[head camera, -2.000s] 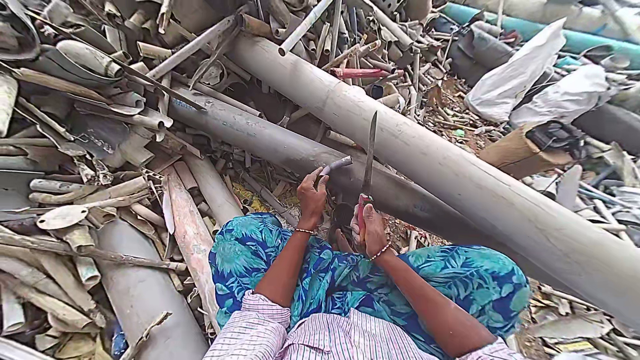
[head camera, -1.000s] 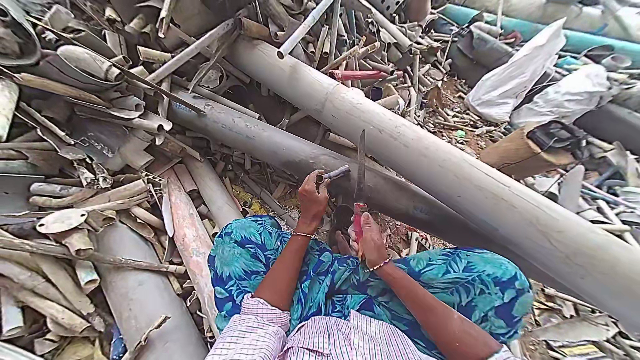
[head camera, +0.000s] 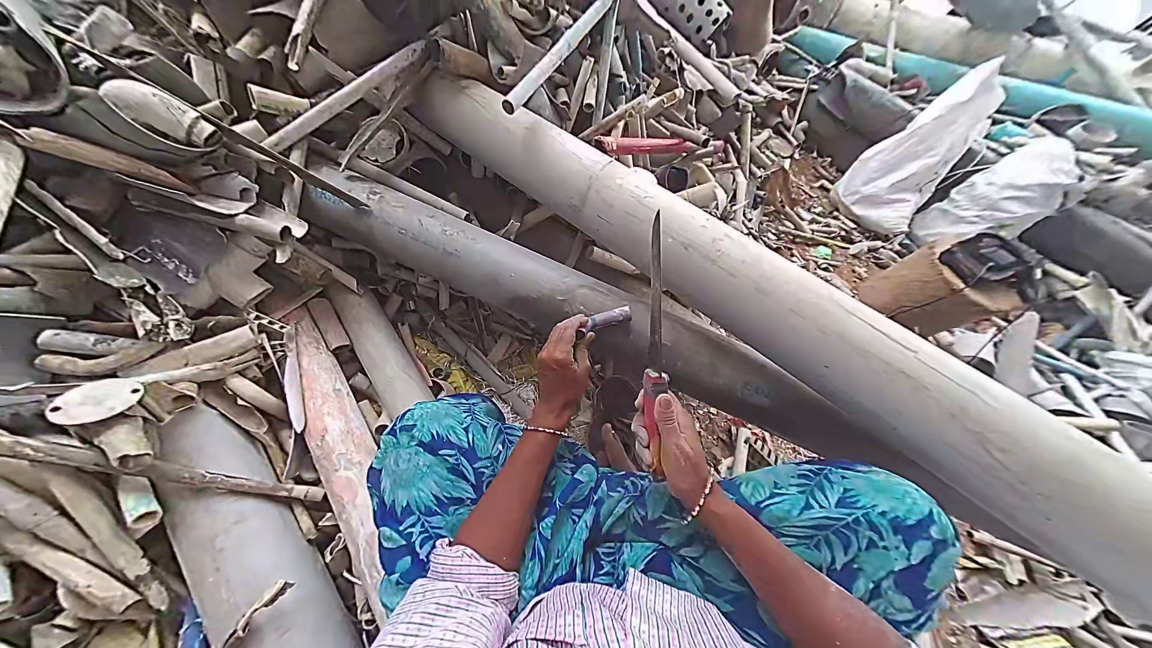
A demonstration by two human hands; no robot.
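Note:
My left hand (head camera: 563, 373) grips a short piece of grey pipe (head camera: 608, 318), whose free end points right. Beside it, my right hand (head camera: 677, 441) is closed round the red and yellow handle of a long knife (head camera: 656, 297). The dark, narrow blade stands up and away from me, apart from the pipe piece. Both hands are above my lap, in front of a long dark grey pipe (head camera: 504, 270). The underside of each hand is hidden.
A thick light grey pipe (head camera: 738, 279) runs diagonally across the view beyond the dark one. Broken pipes and scraps are heaped all round. White sacks (head camera: 918, 153) and a brown block-like object (head camera: 936, 288) lie at the right. A wide grey pipe (head camera: 243, 531) lies at the lower left.
The knife blade stood close to the pipe piece one second ago and is now farther right of it. Both hands keep their hold.

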